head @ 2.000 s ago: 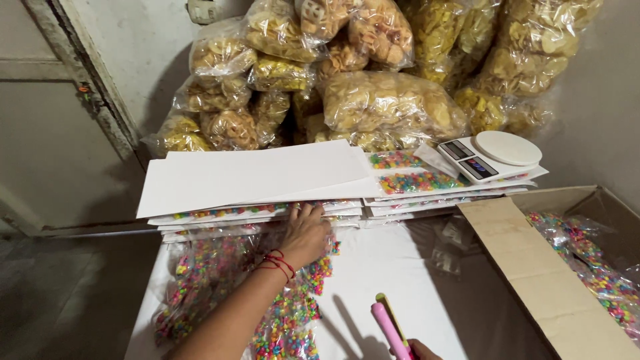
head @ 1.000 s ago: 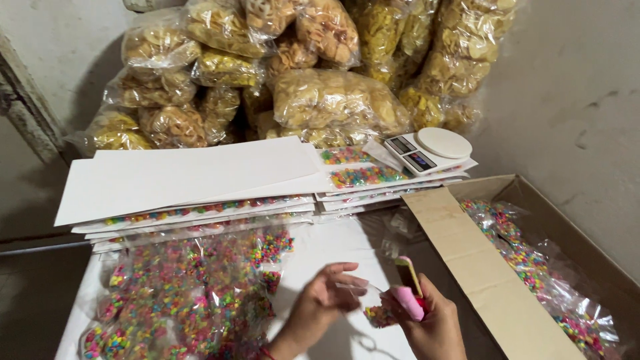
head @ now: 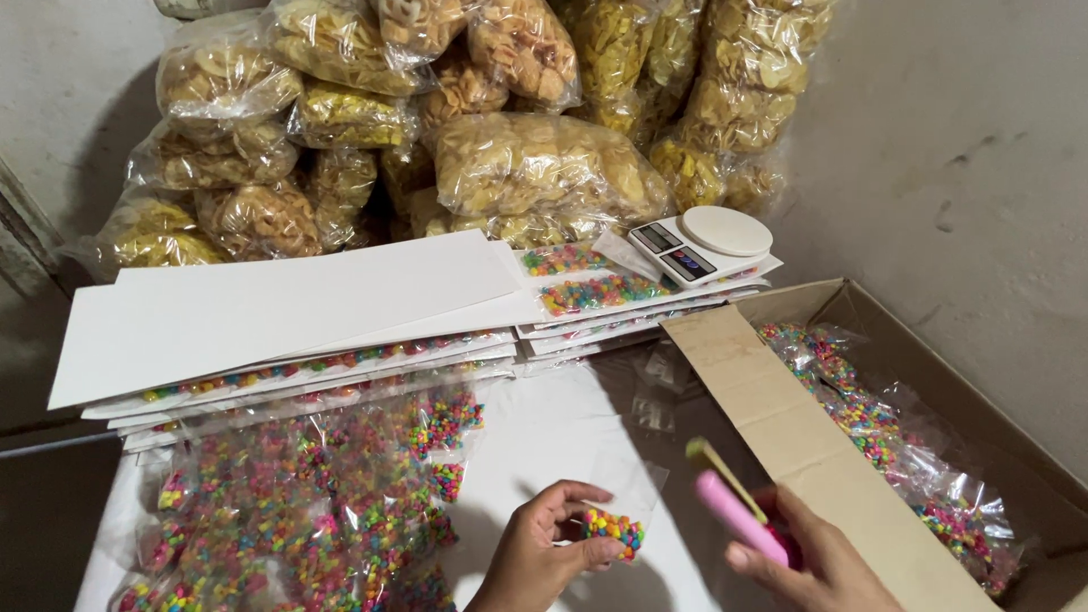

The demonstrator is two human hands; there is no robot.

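My left hand (head: 552,544) pinches a small clear plastic bag of colourful candies (head: 614,534) between thumb and fingers, over the white table surface; the bag's top stands up unfilled. My right hand (head: 807,552), lower right, grips a pink and yellow handheld tool (head: 735,510), its kind unclear, possibly a bag sealer, with its two arms apart and pointing up and left. To the left of my left hand, many bags of the same candies (head: 314,510) lie in a spread pile.
Stacked white sheets (head: 280,306) with candy bags between them lie behind. A white digital scale (head: 710,242) sits on the right stack. A cardboard box (head: 960,416) at right holds more candy bags. Large clear bags of chips (head: 544,166) are piled against the wall.
My left hand, on the candy bags by the stack two seconds ago, has come to the front middle and now holds a small bag. My right hand has moved right, away from it, with the tool.
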